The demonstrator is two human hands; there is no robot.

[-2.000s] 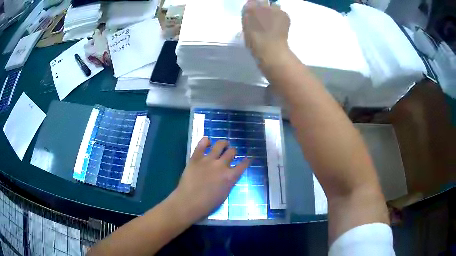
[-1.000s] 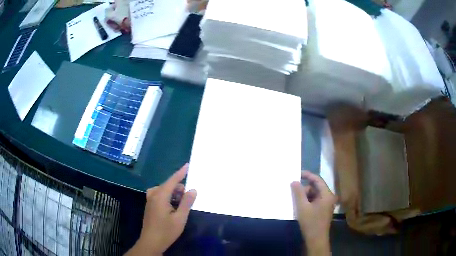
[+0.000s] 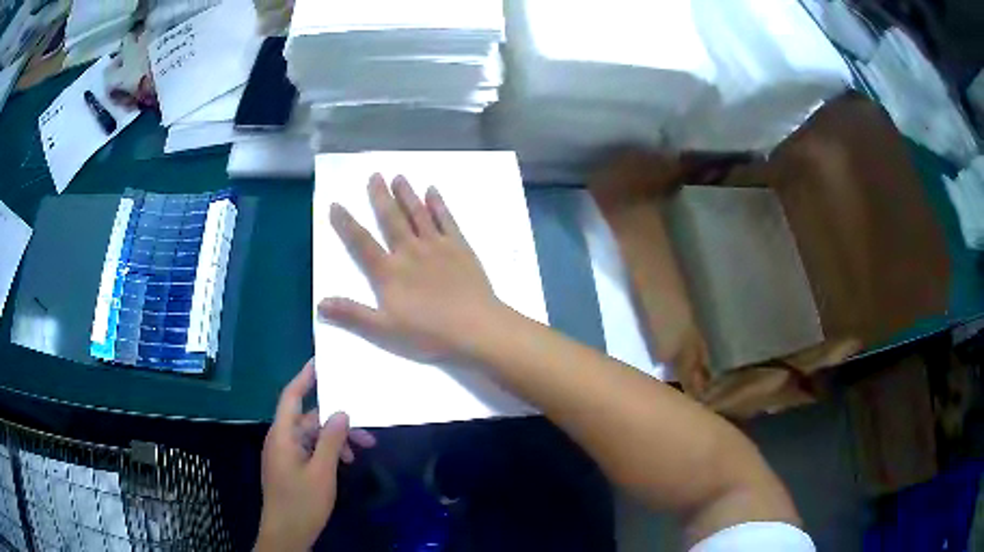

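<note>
A white backsheet lies flat at the bench's front edge and hides what is under it. My right hand lies spread with its palm down on the sheet. My left hand is at the sheet's near left corner, thumb and fingers around the corner. Solar cell strings, blue with white side bands, lie at left on a grey-green base sheet.
Tall white sheet stacks stand behind the work. A dark phone, paper notes and a marker pen lie back left. An opened carton with brown paper holds a plate stack at right. A wire mesh cart is near left.
The blue cells seen at centre earlier are now covered by the white sheet. My right hand has left the sheet's right edge and lies on its top. The view has shifted right.
</note>
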